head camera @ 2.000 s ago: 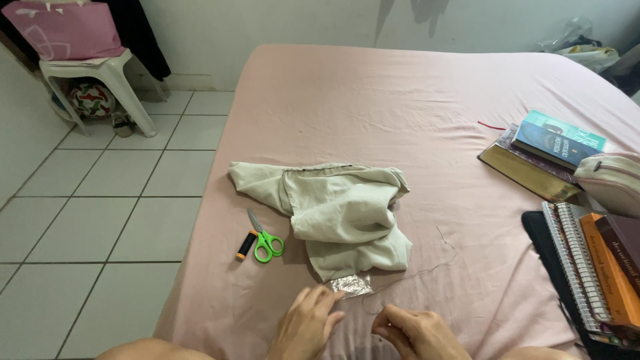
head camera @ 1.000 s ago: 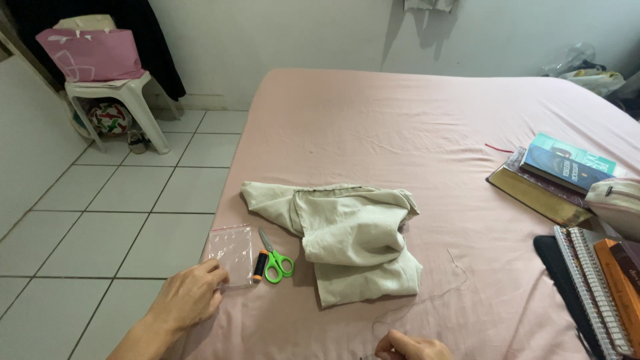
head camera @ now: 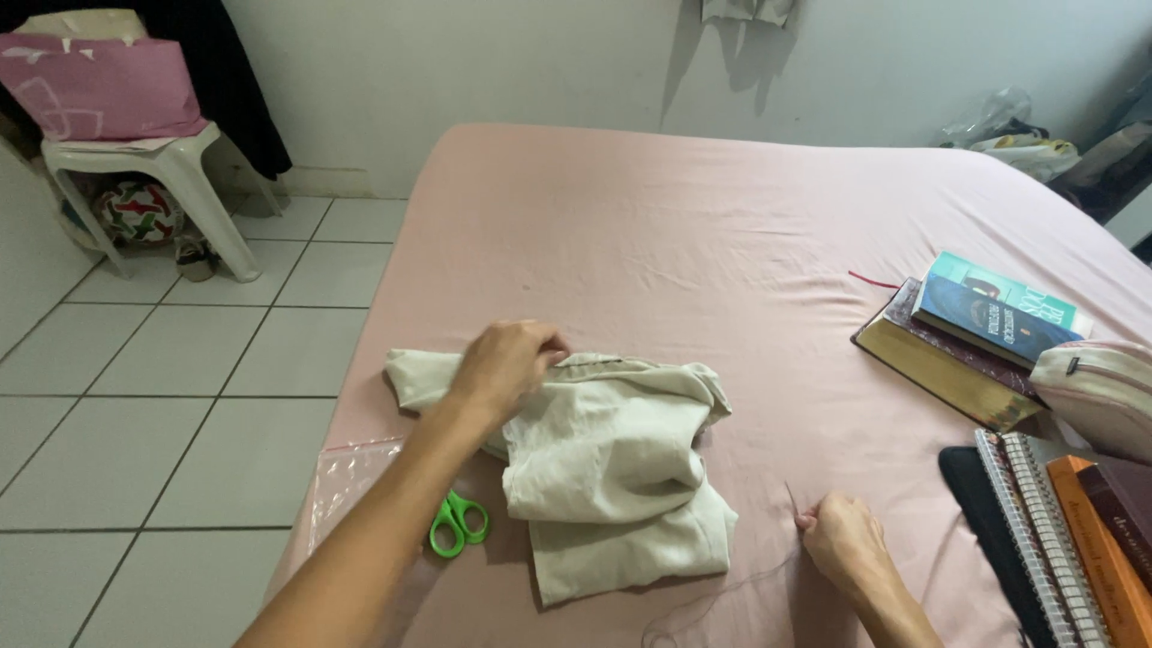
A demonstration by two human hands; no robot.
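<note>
My left hand (head camera: pixel 508 369) is at the top edge of a folded light green cloth (head camera: pixel 612 450), its fingertips at the dark stitching; whether they pinch it cannot be told. To the right of the cloth, my right hand (head camera: pixel 841 535) pinches a thin needle (head camera: pixel 791 497) that points up. A dark thread (head camera: pixel 720 592) trails from there across the sheet in loose loops. Green-handled scissors (head camera: pixel 459 524) lie left of the cloth, partly hidden by my left forearm. A clear zip bag (head camera: pixel 346 477) lies by the bed's left edge, also partly covered.
The pink bed sheet (head camera: pixel 684 234) is under everything. Books (head camera: pixel 954 360), a pouch (head camera: pixel 1102 387) and spiral notebooks (head camera: pixel 1044 540) are on the right. Beyond the bed's left side, a white stool (head camera: pixel 180 171) bears a pink bag (head camera: pixel 108 90).
My left hand has left the clear bag beside the scissors and moved up to the cloth's top edge. My right hand has moved right and up with the needle. The spool is now out of sight.
</note>
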